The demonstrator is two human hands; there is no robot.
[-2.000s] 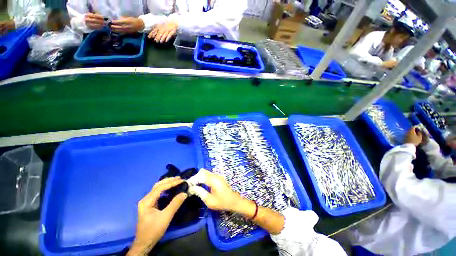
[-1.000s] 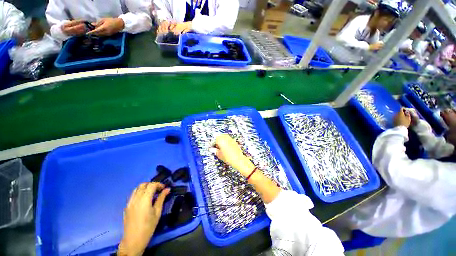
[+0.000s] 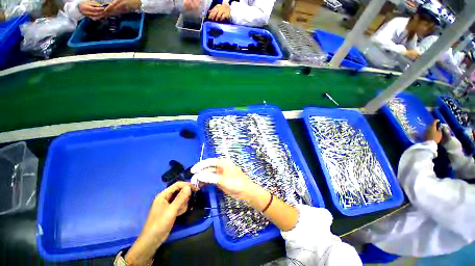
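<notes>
My left hand [image 3: 172, 205] and my right hand [image 3: 216, 177] meet over the right end of the left blue tray [image 3: 114, 182]. White covering shows on my right fingertips. A slim metal rod [image 3: 202, 152] stands upright at my right fingertips. My left thumb and fingers are pinched together below it; the piece between them is small and mostly hidden, so I cannot tell whether it touches the rod. Black housings [image 3: 173, 171] lie piled beside and under my hands. The middle blue tray [image 3: 260, 156] holds many rods.
A second rod tray [image 3: 349, 161] stands to the right. A clear plastic box [image 3: 18, 176] is at far left. The green conveyor belt [image 3: 156, 88] runs beyond, carrying a joined piece [image 3: 330, 98]. A metal post [image 3: 416, 60] slants at right. People in white work opposite and at right.
My right hand has moved left from the middle rod tray to meet my left hand, with a rod now at its fingertips. The joined piece on the belt has moved right in view.
</notes>
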